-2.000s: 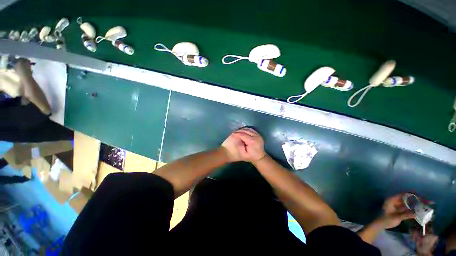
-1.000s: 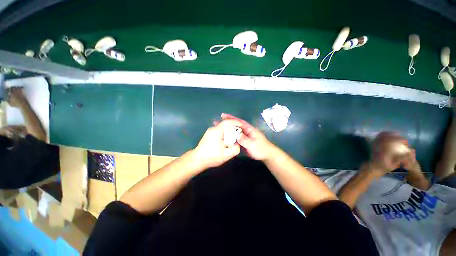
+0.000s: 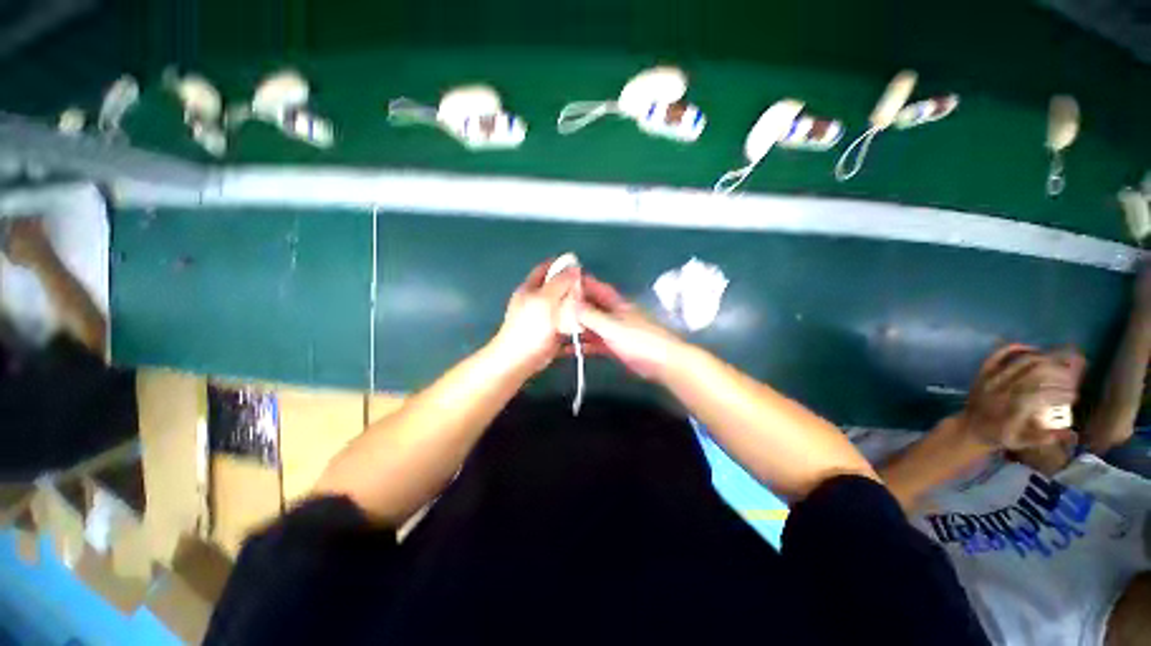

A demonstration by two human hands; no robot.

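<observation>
A cream casing [image 3: 564,268] is held between my two hands above the green bench, mostly covered by the fingers. Its pale strap [image 3: 579,374] hangs down toward my body. My left hand [image 3: 537,307] and my right hand [image 3: 615,331] cannot be seen finger by finger, as they are slightly blurred, but both close around the casing. A crumpled white cloth or tissue [image 3: 692,294] lies on the bench to the right of my hands.
The green belt [image 3: 568,38] beyond the pale rail [image 3: 505,199] carries spaced casings, several with patterned cylinders. At the right, another person's hands [image 3: 1025,398] hold a small pale object. Another person's arm [image 3: 63,284] shows at the left. Open cartons [image 3: 322,442] stand at the lower left.
My hands have opened from their clasp around the casing and moved slightly up, and the strap now hangs visible. The view has shifted. The neighbour's hands at the right have moved.
</observation>
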